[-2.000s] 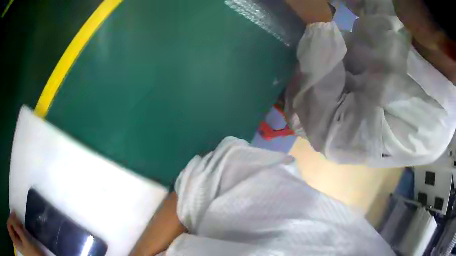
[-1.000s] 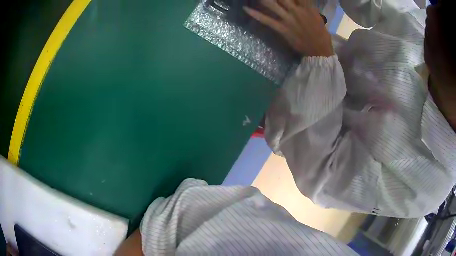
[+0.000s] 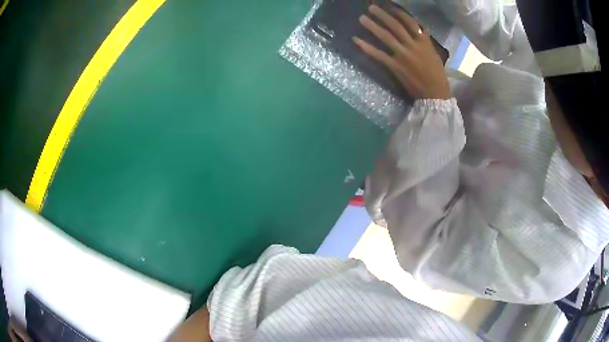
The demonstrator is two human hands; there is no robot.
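A dark glossy tablet-like panel (image 3: 50, 322) lies on a white foam sheet (image 3: 87, 270) at the lower left, cut off by the bottom edge. A small part of a bare hand, seemingly my left hand (image 3: 17, 330), shows in the bottom left corner beside the panel's end; its grip cannot be made out. My right arm in a striped white sleeve comes in from the bottom. Its bare wrist lies by the foam's near corner, and the right hand itself is below the picture's edge.
A green mat (image 3: 200, 133) with a yellow tape stripe (image 3: 73, 100) spans the middle. At the upper right, a neighbour in a striped smock (image 3: 494, 200) rests a spread hand (image 3: 407, 53) on a dark flat unit (image 3: 344, 33) over bubble wrap (image 3: 340, 77). Pale floor shows between our sleeves.
The view has shifted, so my panel and foam sit lower and further left than two seconds ago. The neighbour's hand and unit now show more fully.
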